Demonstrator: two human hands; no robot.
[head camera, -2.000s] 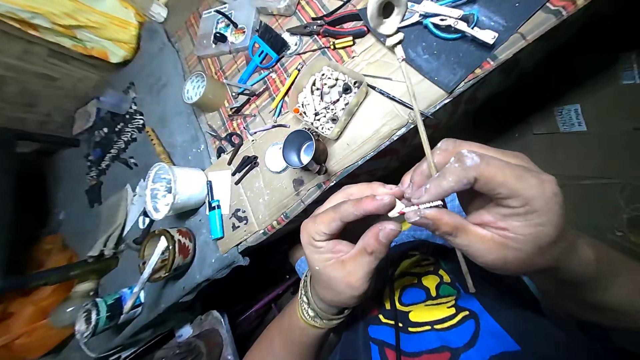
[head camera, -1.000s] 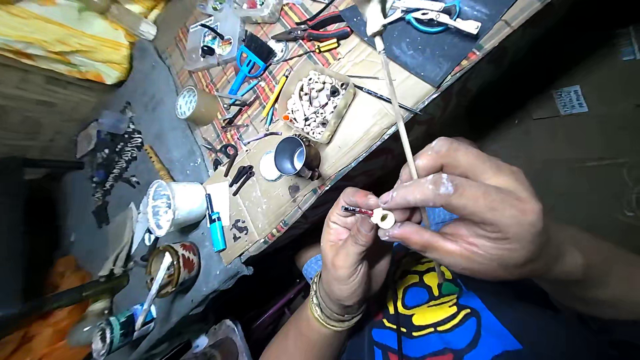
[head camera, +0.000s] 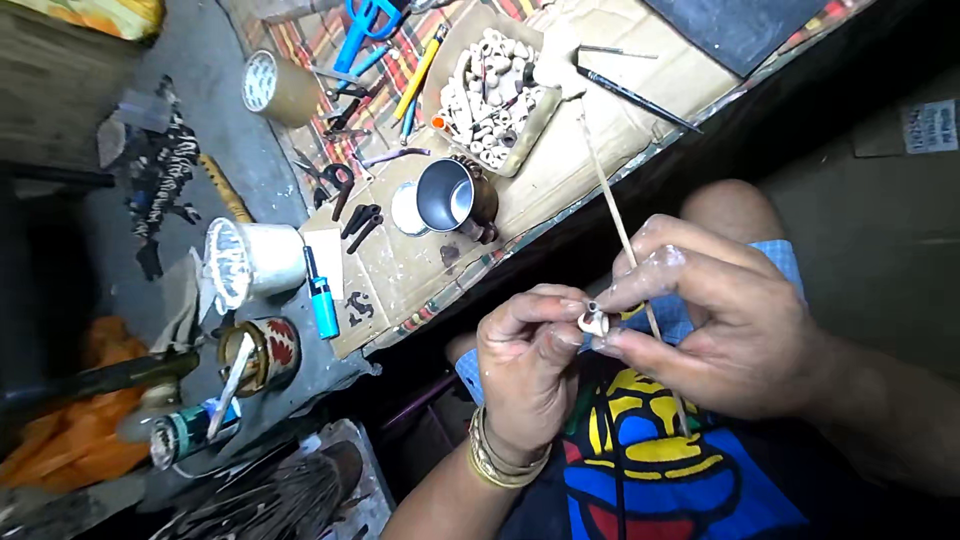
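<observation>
A small whitish piece (head camera: 594, 322) with a dark tip on top is pinched between the fingertips of both hands, above my lap. My left hand (head camera: 529, 360), with gold-coloured bangles at its wrist, grips it from the left. From the right, my right hand (head camera: 712, 315) touches it with thumb and forefinger and also holds a thin wooden stick (head camera: 611, 202). The stick slants up toward the table, where a pale blurred blob is at its upper end. Whitish residue marks the right forefinger.
On the cardboard-covered table (head camera: 540, 202) stand a metal cup (head camera: 446, 196), a tub of small pale pieces (head camera: 517, 154), a paintbrush (head camera: 637, 97) and a blue lighter (head camera: 322, 304). A white plastic pot (head camera: 274, 259) and a painted tin (head camera: 281, 349) stand at the left.
The small piece has been turned between my fingers; its dark, slender part pointed left one second ago and now points up. Both hands still hold it. The view has moved closer to the table.
</observation>
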